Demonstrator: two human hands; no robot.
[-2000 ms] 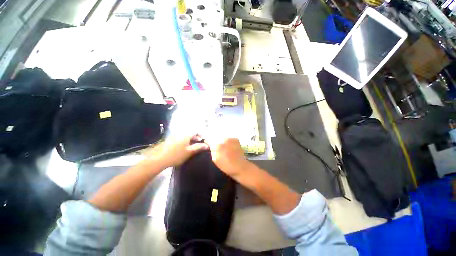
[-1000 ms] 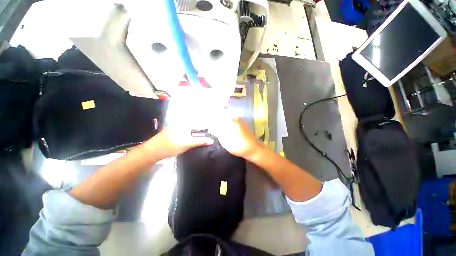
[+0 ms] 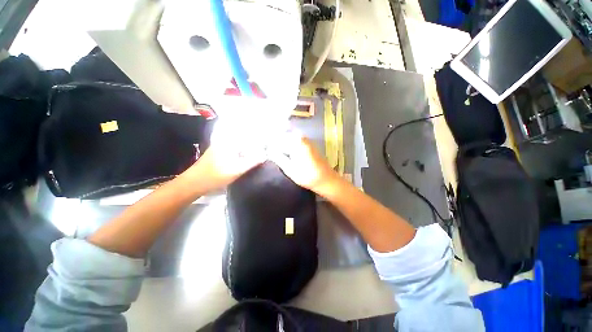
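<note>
A black bag panel (image 3: 272, 227) with a small pale-yellow tag lies below the machine head, its top end between my hands. My left hand (image 3: 227, 162) and my right hand (image 3: 300, 162) are both bare and hold the panel's top edge, close together. White glare washes out the fingertips and hides the needle area. The sewing machine head (image 3: 237, 45), white with round holes and a red logo, stands just above my hands. The clamp plate (image 3: 333, 133) with yellow tape lies right of the glare.
Black bag pieces (image 3: 123, 146) lie at the left. A larger black bag (image 3: 496, 211) lies at the right, below a tablet (image 3: 513, 50). A black cable (image 3: 387, 152) curves on the grey plate (image 3: 402, 130). A blue air hose (image 3: 228, 45) crosses the head. A blue bin (image 3: 513, 308) is lower right.
The view has moved closer to the machine head since the oldest frame. Between the last two frames, both hands and the panel's top end have moved slightly up toward the glare.
</note>
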